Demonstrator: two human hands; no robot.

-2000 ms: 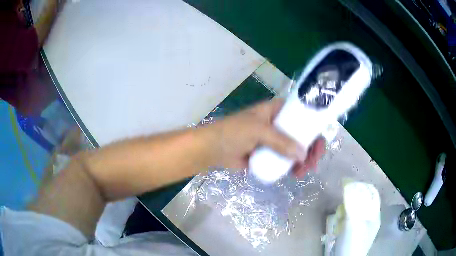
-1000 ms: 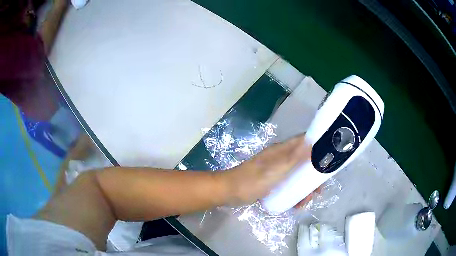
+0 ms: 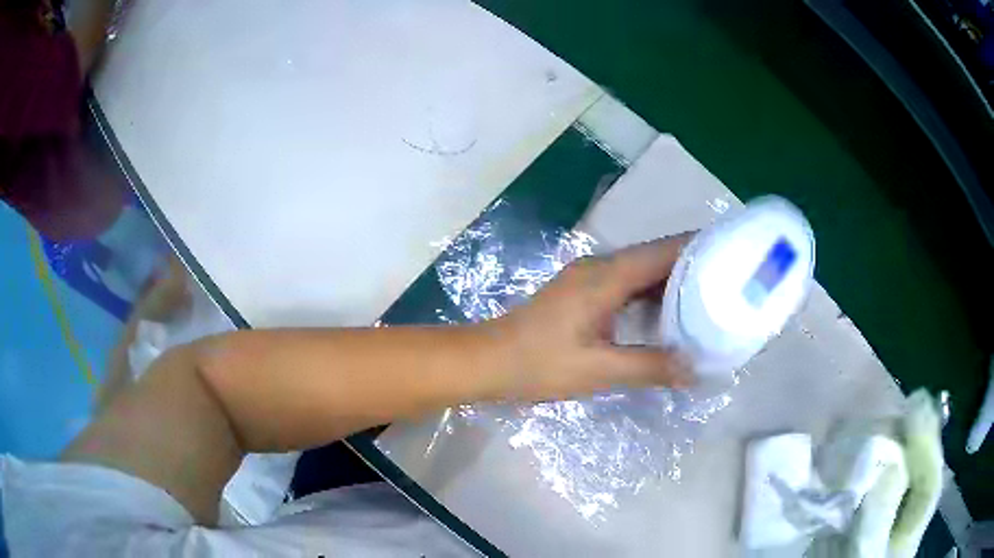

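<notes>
My bare left hand [image 3: 589, 327] grips a glossy white handheld device [image 3: 719, 327] above the bench. The device's wide oval head end faces the camera, with a small blue-violet rectangular window; its handle and black panel are hidden. My gloved right hand [image 3: 899, 496], white with yellowish fingers, is low at the right over the translucent bottle [image 3: 850, 441], which it mostly hides. Whether it holds anything cannot be told. A white pad [image 3: 774, 463] lies left of it, with crumpled white material beside it.
Crinkled clear film [image 3: 583, 447] lies below and behind my left hand. A pale board [image 3: 316, 164] spans the upper left. The green conveyor belt [image 3: 872, 294] runs along the right, with part of a white item [image 3: 981, 420] at the edge. Another person's dark red sleeve [image 3: 49, 164] shows upper left.
The device has turned from showing its black button panel to showing its head end. My gloved right hand has moved right, over the bottle.
</notes>
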